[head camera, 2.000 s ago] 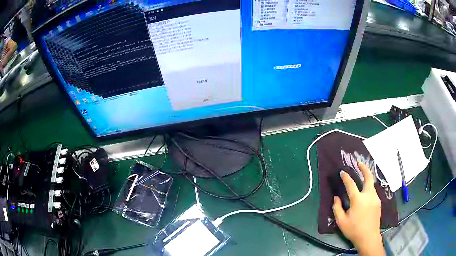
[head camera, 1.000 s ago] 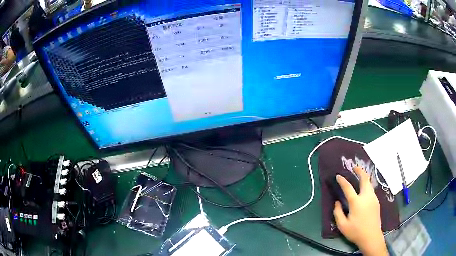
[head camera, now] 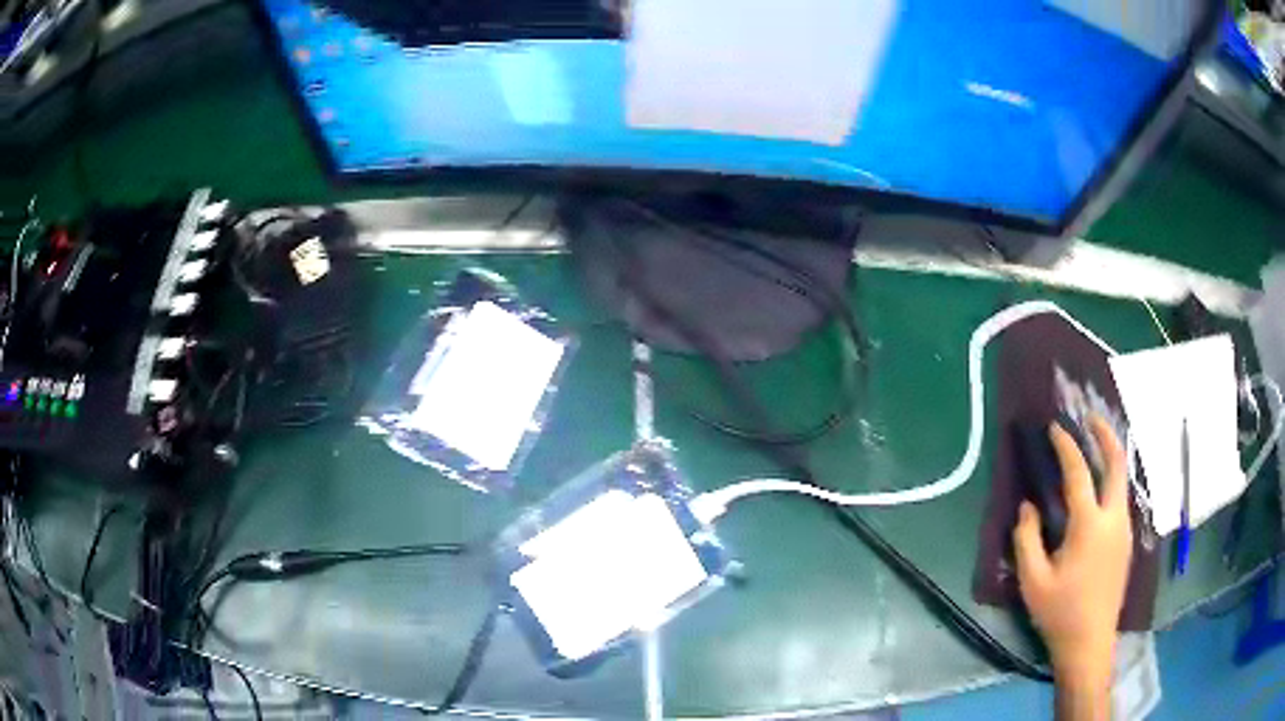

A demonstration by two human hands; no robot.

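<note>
My right hand [head camera: 1082,542] rests over a black mouse [head camera: 1044,472] on the dark mouse pad [head camera: 1003,563]. A display device [head camera: 609,575] in clear film lies near the bench's front edge, its screen glowing white, with a white cable [head camera: 902,496] plugged in at its upper right corner. A second device [head camera: 489,383] in clear film lies behind it to the left, also showing a white face. My left hand is not in view. The picture is somewhat blurred.
A monitor [head camera: 592,106] stands at the back, cut off at the top. A black box with connectors [head camera: 106,324] and tangled cables are at left. A thick black cable [head camera: 923,589] crosses the bench. A white paper [head camera: 1170,409] with a blue pen [head camera: 1185,528] lies right of the pad.
The view has tilted down, so the bench sits higher in the picture and more of its front edge shows. The left device's face has turned from dark to white. My right hand stays on the mouse.
</note>
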